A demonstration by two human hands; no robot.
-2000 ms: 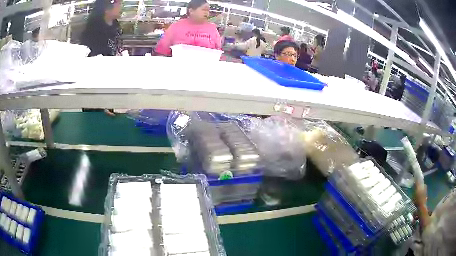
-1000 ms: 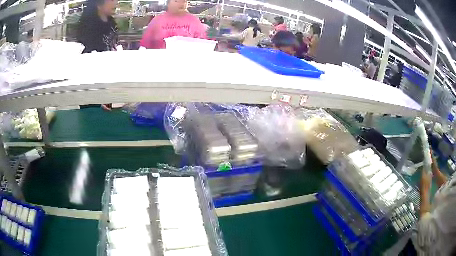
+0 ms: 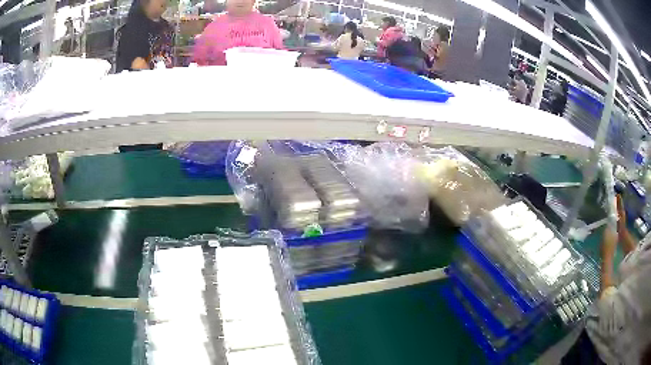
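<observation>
No hand of mine is in the picture. Nearest in front of me, at the bottom centre, lies a clear blister tray (image 3: 210,285) on the green table. It holds two columns of white product units (image 3: 250,296), and its lower end is cut off by the picture's edge. Behind it stands a tray stack (image 3: 325,254) of blue and clear layers, with shiny clear plastic film around its top. A second tray stack (image 3: 492,303) stands tilted at the right, with rows of white units on top.
A white overhead shelf (image 3: 285,127) crosses the view and bears an empty blue tray (image 3: 389,80) and a white tray. A small blue tray (image 3: 25,321) of white pieces is at the lower left. A person's arm (image 3: 609,256) shows at the right; several people are behind the shelf.
The whole view has shifted slightly, so most things sit a little higher and further left. The person at the right shows more of the body and arms. The trays look unchanged.
</observation>
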